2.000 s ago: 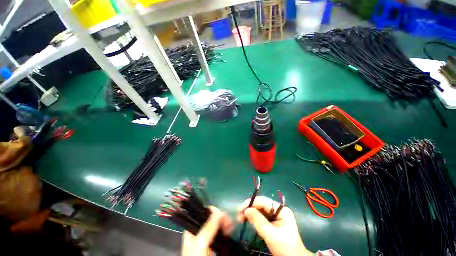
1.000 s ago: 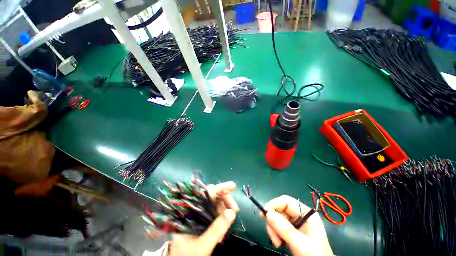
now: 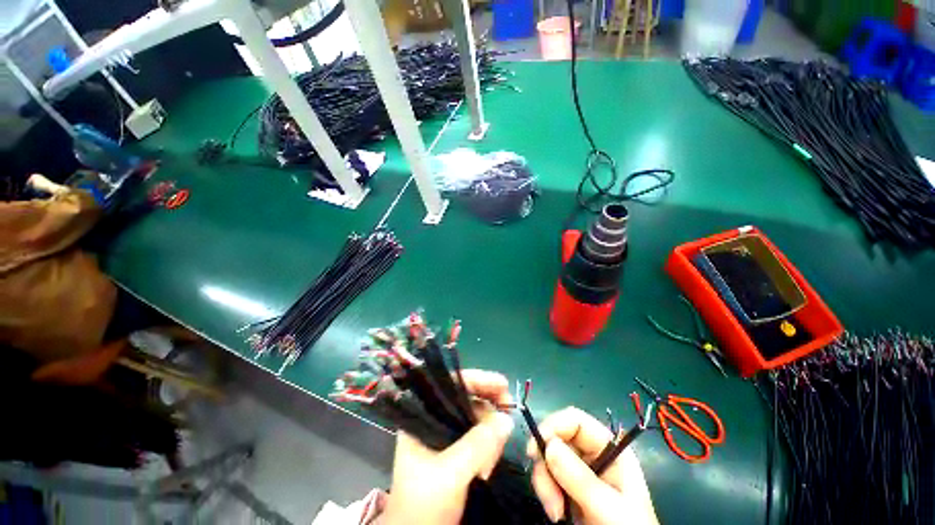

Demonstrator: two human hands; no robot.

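My left hand is closed around a thick cable bundle with red, green and white wire ends fanning up and left. Its fingertips are close to my right hand at the front centre. My right hand holds a black cable lead between thumb and fingers, its stripped tips pointing up. A few more black leads stick out of the same hand to the right. Orange-handled snips lie on the green bench just right of my right hand. The lower ends of the cables are cut off or hidden.
A red heat gun stands nozzle up. A red case, small pliers and a dense cable pile are right. A narrow cable bundle, white shelf legs and a plastic bag are left. A person's brown sleeve shows far left.
The view has turned rightward, shifting bench items left at first glance reversed; my left hand with its bundle has moved right, close to my right hand. Both hands keep hold of their cables.
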